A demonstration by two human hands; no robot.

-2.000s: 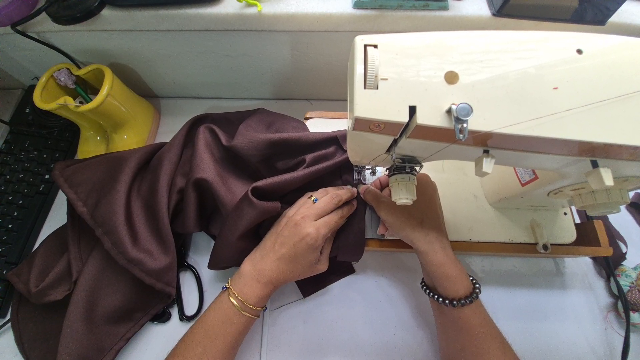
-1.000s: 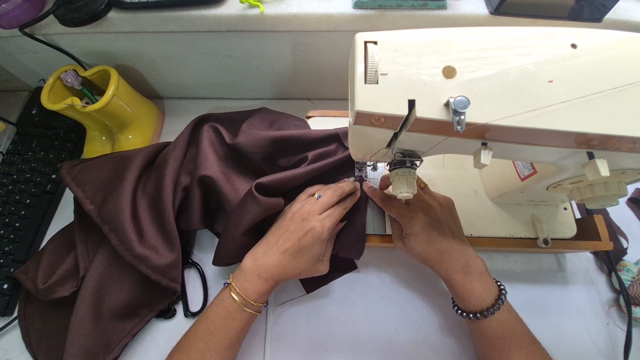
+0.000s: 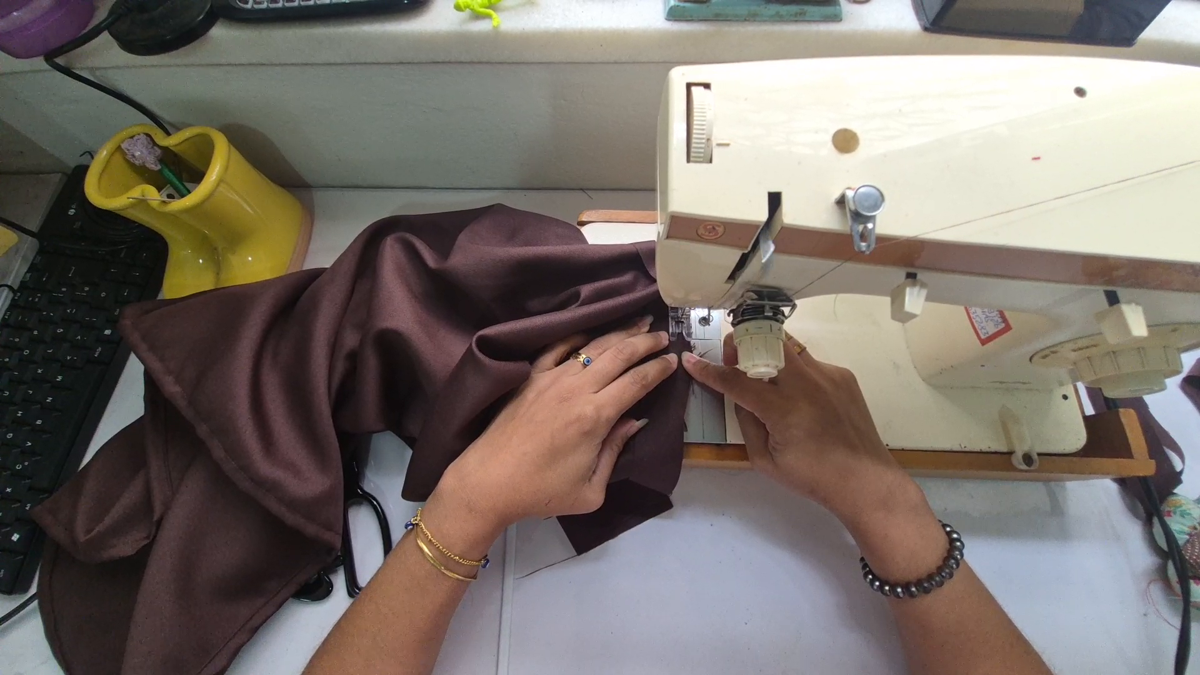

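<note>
Dark brown satiny fabric (image 3: 412,300) lies bunched from the keyboard across to a cream sewing machine (image 3: 900,159), its right edge under the presser foot (image 3: 680,323). My left hand (image 3: 572,431) rests palm down on the fabric, fingertips just in front of the foot, fingers somewhat spread, pressing it flat. At the fabric's right edge, my right hand (image 3: 806,412) touches with its index fingertip beside the metal needle plate (image 3: 705,412). Its other fingers are partly hidden behind the machine's cream knob (image 3: 757,347). Thread runs along the machine's front.
A yellow boot-shaped ceramic pot (image 3: 267,225) and black keyboard (image 3: 70,281) stand left. Black-handled scissors (image 3: 366,525) lie partly under the fabric. The machine's wooden base (image 3: 1116,450) has a raised edge. A black cable (image 3: 1167,534) hangs at right. Behind is a pale ledge (image 3: 562,37).
My right hand has drawn back a little from the presser foot area since two seconds ago. My left hand stays on the fabric, its fingers slightly shifted.
</note>
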